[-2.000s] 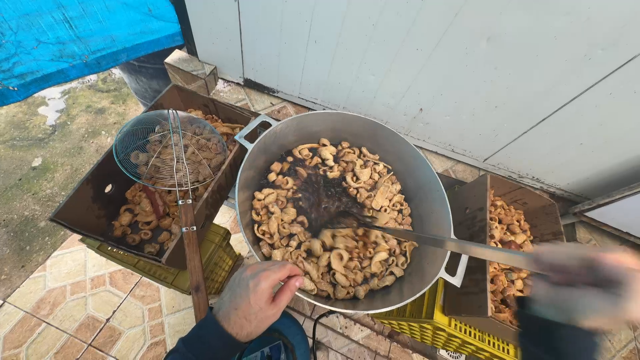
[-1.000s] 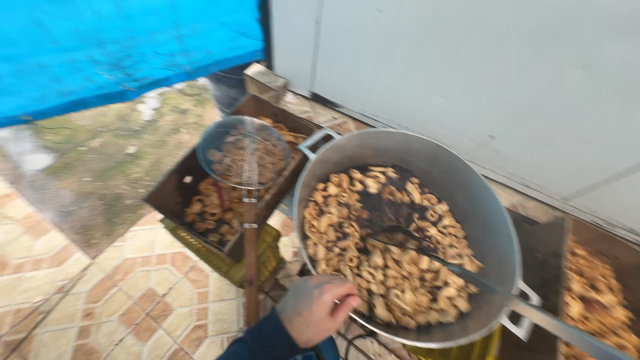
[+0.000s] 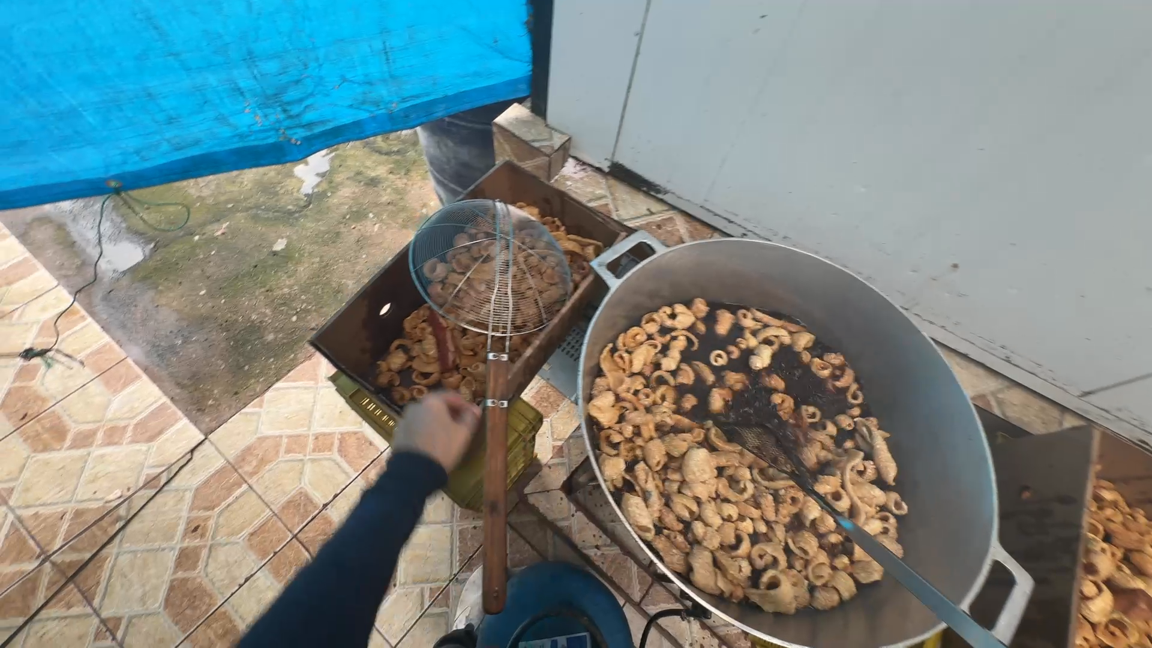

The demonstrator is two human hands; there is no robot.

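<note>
My left hand, in a dark blue sleeve, hovers beside the wooden handle of a wire skimmer; whether it touches anything is unclear. The skimmer's round mesh basket lies across a cardboard-lined crate of fried curled pieces. To the right, a large metal pot holds dark liquid with many curled pieces in it. A long metal skimmer rests with its head in the pot and its handle over the right rim. My right hand is out of view.
A blue gas cylinder stands below the wooden handle. Another box of fried pieces is at the right edge. A pale panel wall runs behind the pot, and a blue tarp hangs at upper left.
My left hand has moved left from the pot's near rim to beside the wooden-handled skimmer. My right hand, earlier at the long skimmer's handle, has left the view. The view has swung left.
</note>
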